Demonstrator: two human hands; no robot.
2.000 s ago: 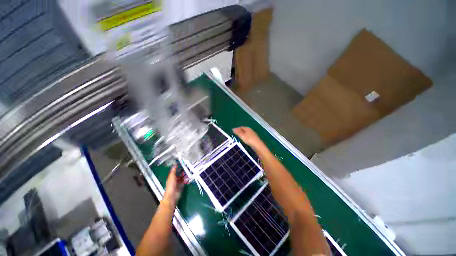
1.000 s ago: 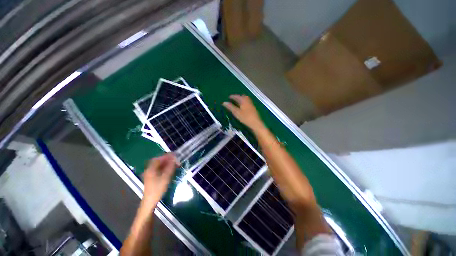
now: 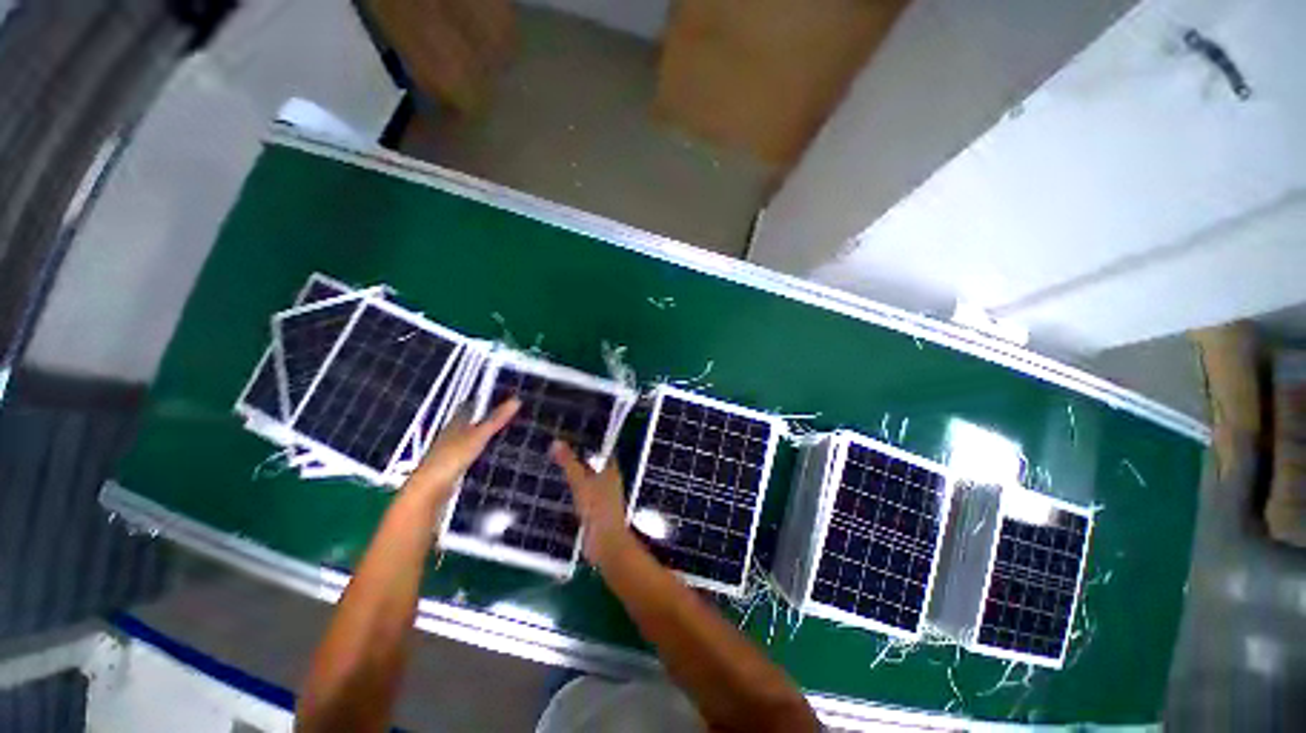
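Observation:
Several panel stacks stand in a row on the green conveyor belt, dark grid faces up. My left hand (image 3: 466, 437) lies at the left part of a solar panel (image 3: 533, 465) on the second stack from the left, fingers over its face. My right hand (image 3: 590, 487) is at that panel's right side, thumb over the face. Whether the fingers grip its edges is hidden. Left of it, a fanned, uneven panel stack (image 3: 365, 384) has corners turned out. To the right are a panel stack (image 3: 705, 490), another panel stack (image 3: 881, 537) and a smaller panel stack (image 3: 1034, 580).
The conveyor belt (image 3: 430, 236) has silver rails. Thin white trimmings (image 3: 774, 609) hang around the stacks. Cardboard (image 3: 766, 72) stands beyond the far rail, with a white cabinet (image 3: 1146, 158) at the upper right. Dark machinery is at the left.
The view has turned and shows more stacks on the right. Both hands have moved from the sides of the row onto one panel. The blurred machine part over the belt is gone from view.

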